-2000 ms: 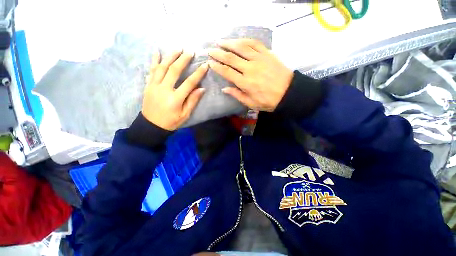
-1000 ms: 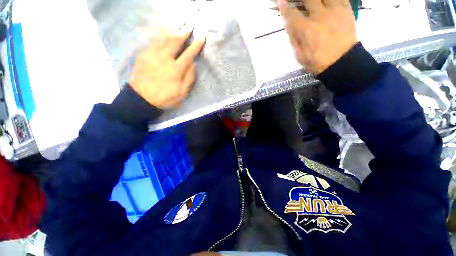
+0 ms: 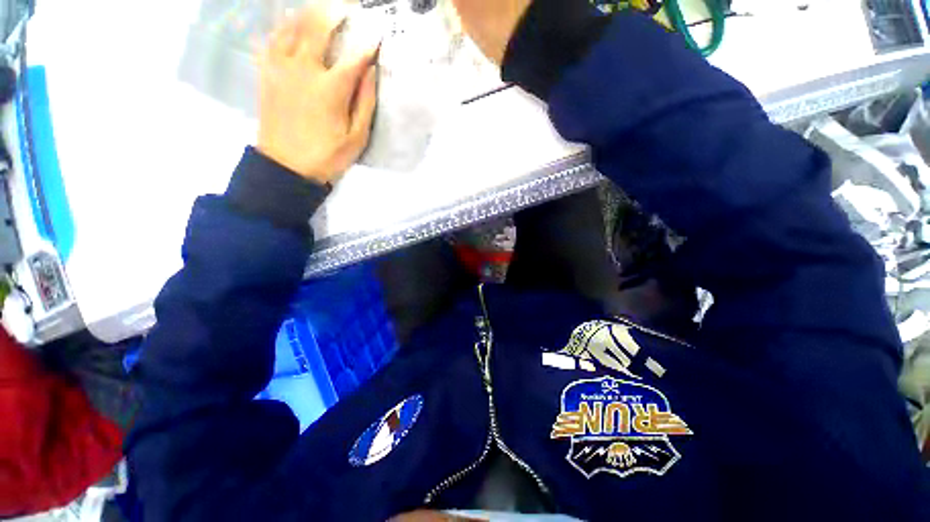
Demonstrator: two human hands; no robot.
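The grey fabric panel (image 3: pixel 403 127) lies on the white table (image 3: pixel 153 184) at the top, left of centre, its outline washed out by glare. My left hand (image 3: pixel 316 97) rests on it, palm down, fingers towards the top edge. My right hand (image 3: pixel 489 22) is at the top edge, cut off by it and partly hidden by its cuff, so its fingers cannot be made out. Small dark metal parts (image 3: pixel 413 5) of the machine show at the top edge between the hands.
Scissors with a green handle loop (image 3: pixel 704 25) lie at the top right. A ruler scale (image 3: pixel 459 212) runs along the table's front edge. A blue crate (image 3: pixel 347 331) is below. Grey and white cut pieces (image 3: pixel 887 194) are at the right. A person's red sleeve (image 3: pixel 51 433) is lower left.
The panel has moved up and away from the front edge. My right hand went from the panel to the upper right, then back left to the top edge. My left hand moved up with the panel.
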